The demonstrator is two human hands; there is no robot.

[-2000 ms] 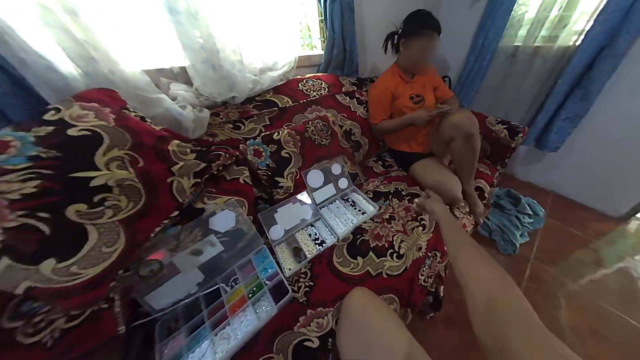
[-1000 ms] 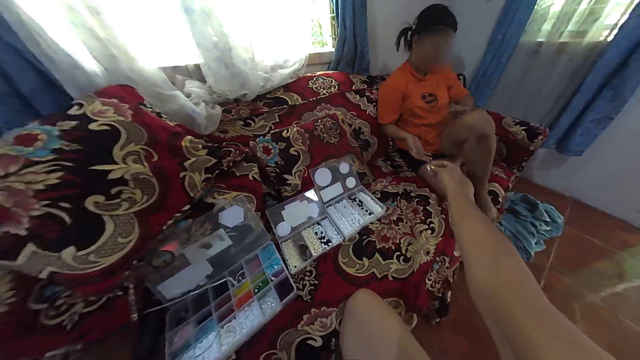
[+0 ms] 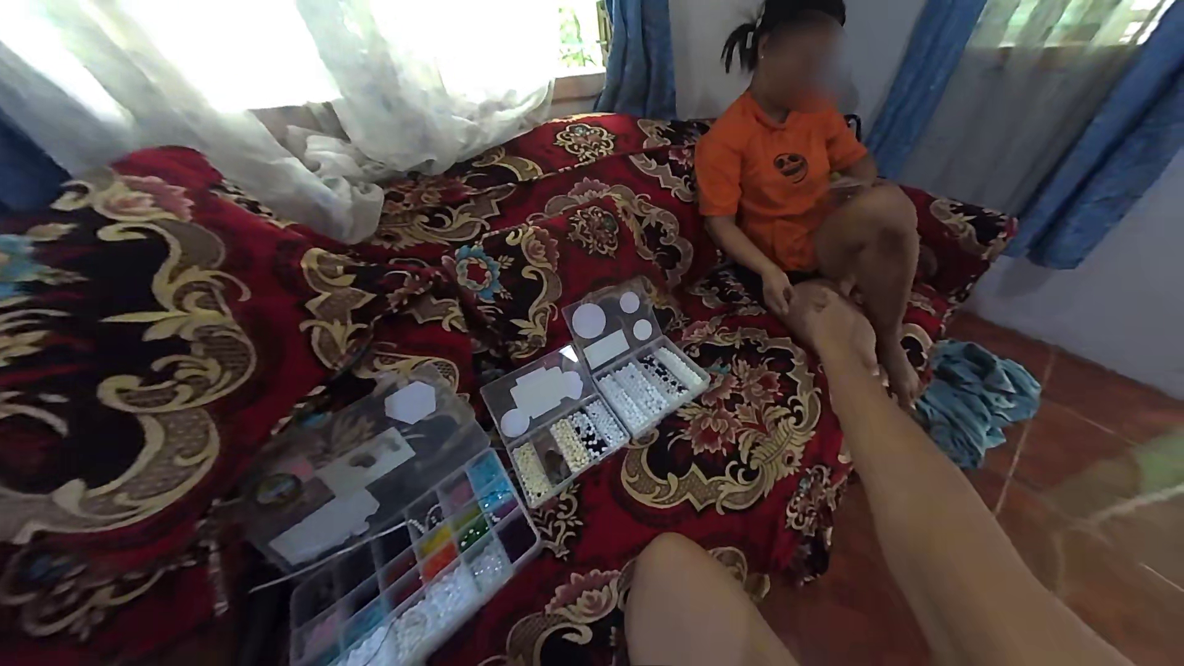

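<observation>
My right hand (image 3: 828,314) reaches out from the right side, beside the hand of a seated person (image 3: 782,176) in an orange shirt. The two hands are very close, and whether my fingers hold something is too small and blurred to tell. My left hand is out of sight. On the patterned sofa cover lie three open clear plastic bead boxes: a large one with many colours (image 3: 416,564) nearest me, a middle one (image 3: 560,430) with cream, black and white beads, and a far one (image 3: 652,379) with mostly white and some black beads.
My bare knee (image 3: 684,592) shows at the bottom, right of the large box. A blue-green cloth (image 3: 976,398) lies heaped on the tiled floor (image 3: 1064,462) beside the sofa. White sheer curtains (image 3: 416,83) hang behind the sofa's back (image 3: 592,139).
The seated person first had both hands together near the raised knee; one hand has since come down beside my outstretched right hand.
</observation>
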